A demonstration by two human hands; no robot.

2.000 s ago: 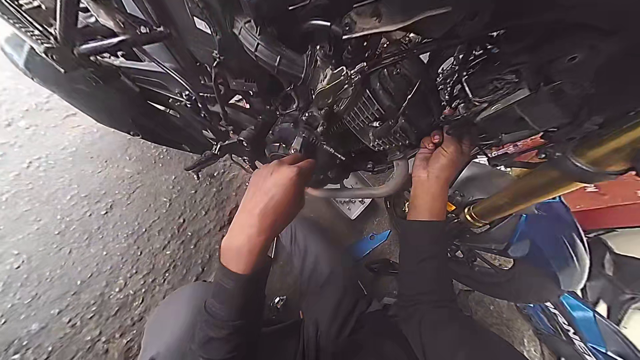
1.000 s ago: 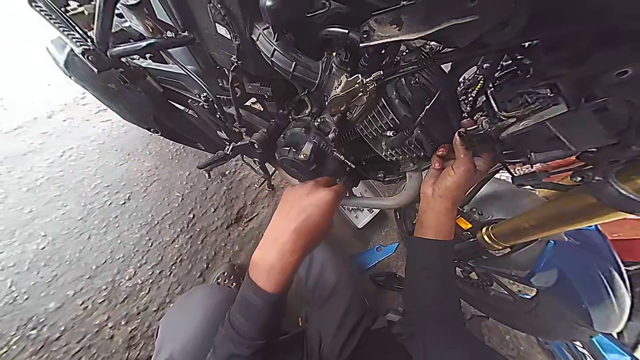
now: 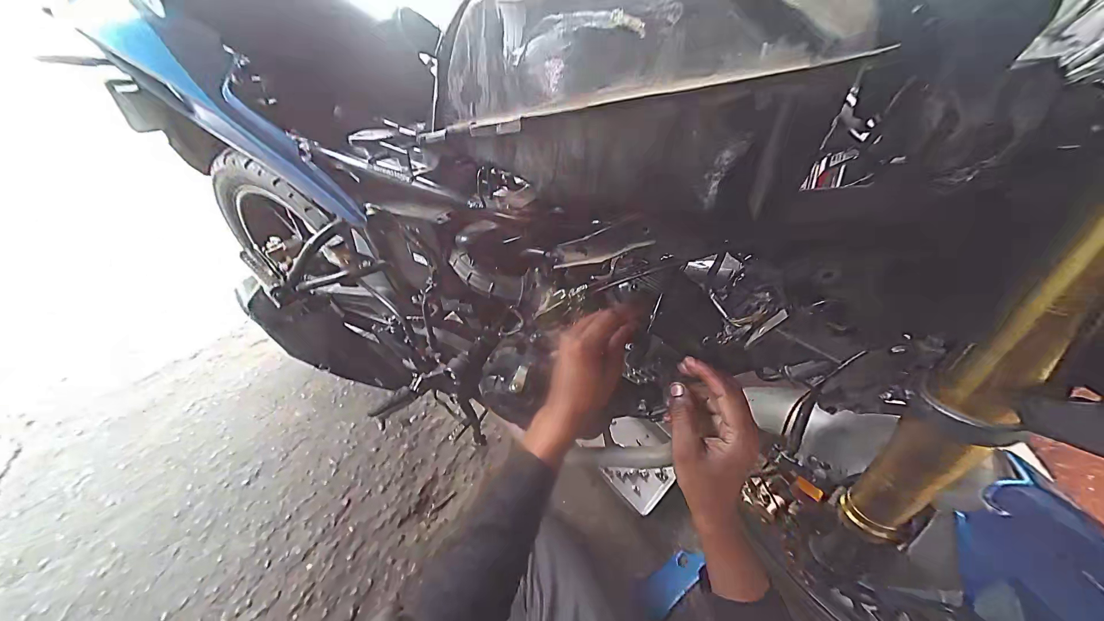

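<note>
A motorcycle with its engine bare stands before me. My left hand [image 3: 591, 366] is blurred against the engine's side, beside the round engine cover [image 3: 511, 377]; its fingers point up and right, and whether they hold anything cannot be told. My right hand [image 3: 714, 414] is raised just right of the engine, palm partly turned to the left, with thumb and fingers apart and nothing visible between them. Below both hands runs the exhaust pipe [image 3: 617, 455]. Above them is the motorcycle's dark fuel tank area [image 3: 655, 112].
A gold fork tube [image 3: 966, 414] slants down at the right. Under the exhaust pipe lies a white tray [image 3: 640, 490] with small parts. A blue plastic piece [image 3: 674, 580] is near my right forearm. The rear wheel [image 3: 267, 216] is at the upper left, above rough pavement [image 3: 259, 500].
My right hand has come away from the wiring beside the engine, and its fingers have opened. My left hand has moved up along the engine. The view has risen and widened to show the tank and rear wheel.
</note>
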